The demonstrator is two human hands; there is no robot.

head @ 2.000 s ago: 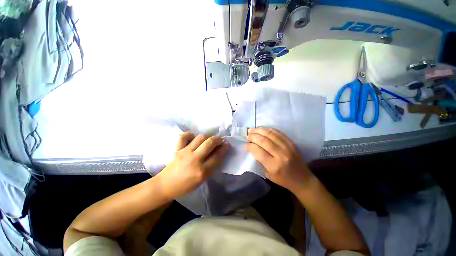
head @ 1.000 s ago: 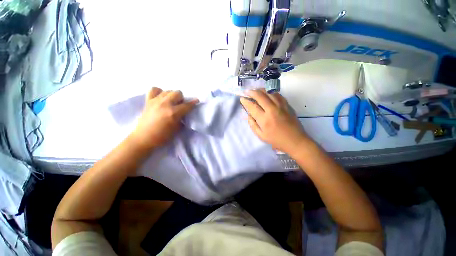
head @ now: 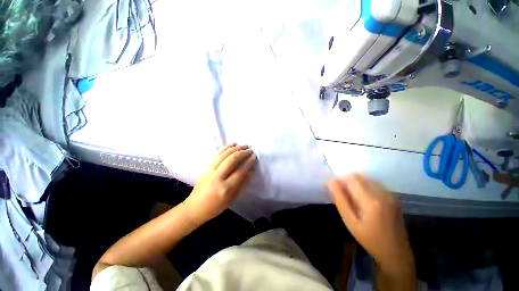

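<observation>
A pale lavender-white fabric panel (head: 284, 165) lies spread on the white table left of the needle, its front part over the table's edge. Its upper part is washed out by glare. A darker lengthwise fold or band runs up its left part. My left hand (head: 226, 173) rests on the panel near its front edge, fingers bent; whether it pinches the cloth cannot be told. My right hand (head: 364, 207) is blurred, at the panel's right edge near the front of the table; its grip is unclear. The presser foot (head: 323, 92) is right of the panel.
The white sewing machine (head: 392, 45) stands at upper right. Blue-handled scissors (head: 448, 161) lie right of the needle, beside a slim grey-blue tool (head: 478, 165) and small clutter. Grey-blue cut pieces (head: 108, 40) are heaped at left. A measuring scale (head: 134, 163) runs along the front edge.
The cloth, bunched near the needle before, is now spread flat left of the machine. My right hand has moved down and away from the needle. The view has shifted, so the machine appears further right.
</observation>
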